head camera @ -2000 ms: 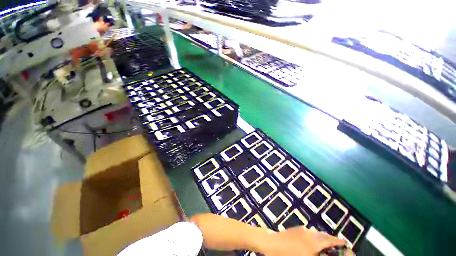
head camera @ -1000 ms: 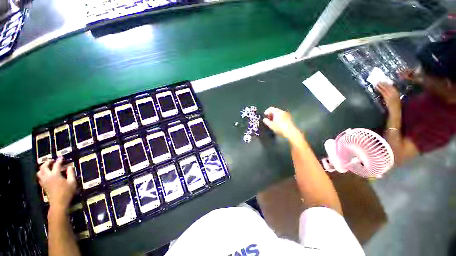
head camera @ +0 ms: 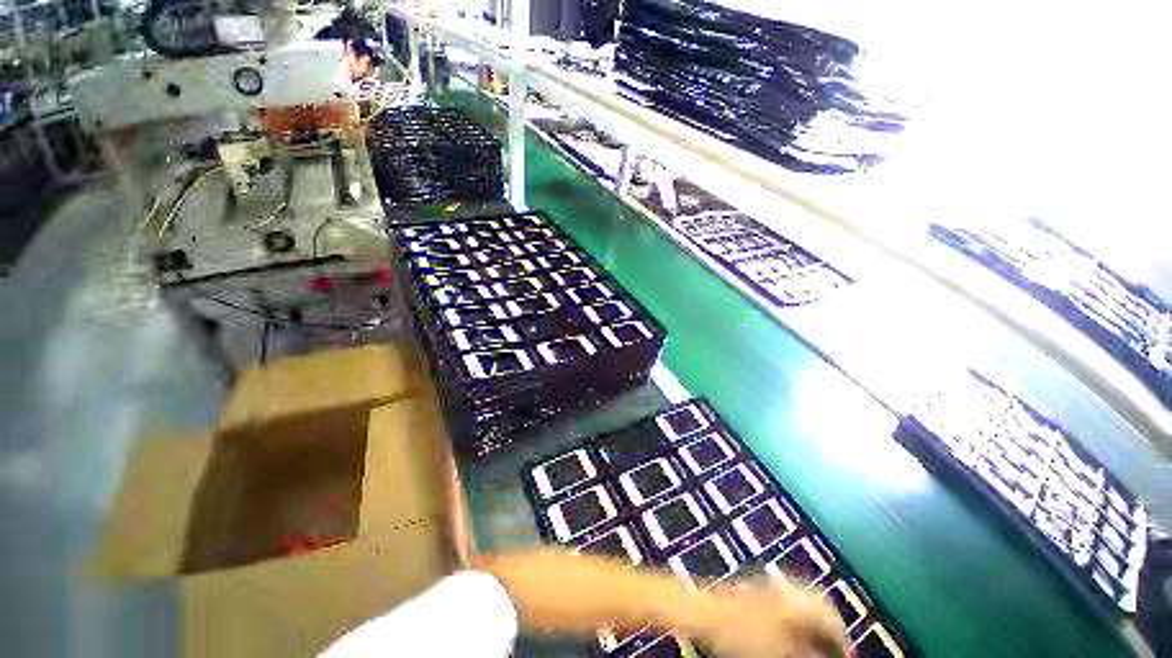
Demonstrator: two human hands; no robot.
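Note:
A black tray (head camera: 614,453) of dark screen units with pale frames lies on the dark green bench, cut off by the bottom edge. One pocket near its far end shows no pale-framed unit. My left hand (head camera: 778,620) is over the tray's near part at the bottom edge. It is blurred, its fingertips are unclear, and I cannot tell if it holds anything. My right hand is out of the picture.
A tall stack of black trays (head camera: 553,386) stands beyond the working tray. An open cardboard box (head camera: 405,495) is at left. A pale machine (head camera: 257,193) stands behind it. The green conveyor (head camera: 771,399) runs at right under a white shelf. A person's head (head camera: 364,54) shows far back.
The view swung right over the whole tray, then back left. The right hand, loose small parts and pink fan have left the picture. The left hand moved from the tray's left column to the bottom edge.

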